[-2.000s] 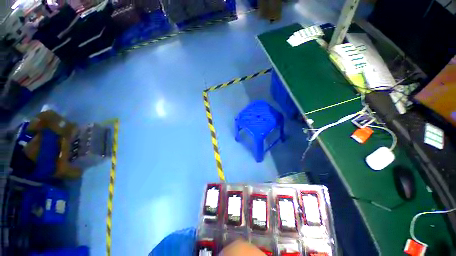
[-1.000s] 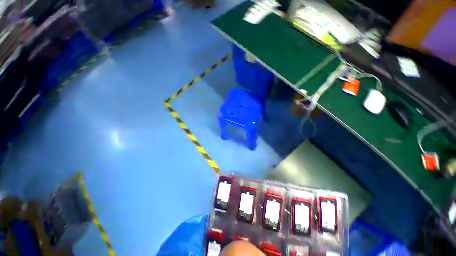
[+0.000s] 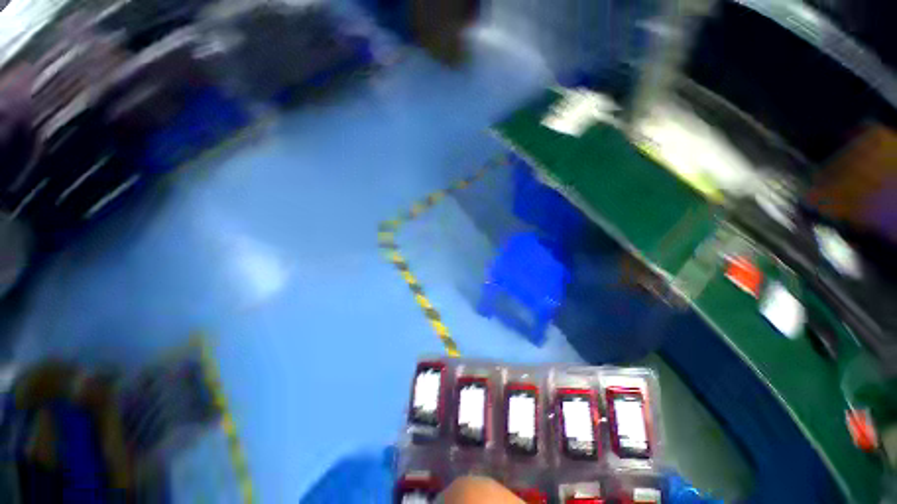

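Observation:
A clear plastic tray (image 3: pixel 531 458) is at the bottom centre, above the floor and close to me. Its far row shows five dark, red-edged units (image 3: pixel 521 418) with white rectangles on their faces. The near row is cut off by the picture's edge. A blue sleeve (image 3: pixel 349 477) shows at the tray's left, and a little blue shows at its right. Neither of my hands can be made out; they are hidden or below the edge. A blurred, skin-coloured round shape overlaps the near row; I cannot tell what it is.
A green bench (image 3: pixel 620 197) runs down the right, with orange-red pieces (image 3: pixel 744 275) and a white item (image 3: pixel 783 309). A blue stool (image 3: pixel 528 283) stands beside it. Yellow-black tape (image 3: pixel 418 290) marks the blue floor. Blurred stacks are upper left; dark and brown items are lower left.
Since one second ago the view has swung, so bench and stool appear farther right and lower. The tray sits slightly farther left and is more level. The picture is more blurred.

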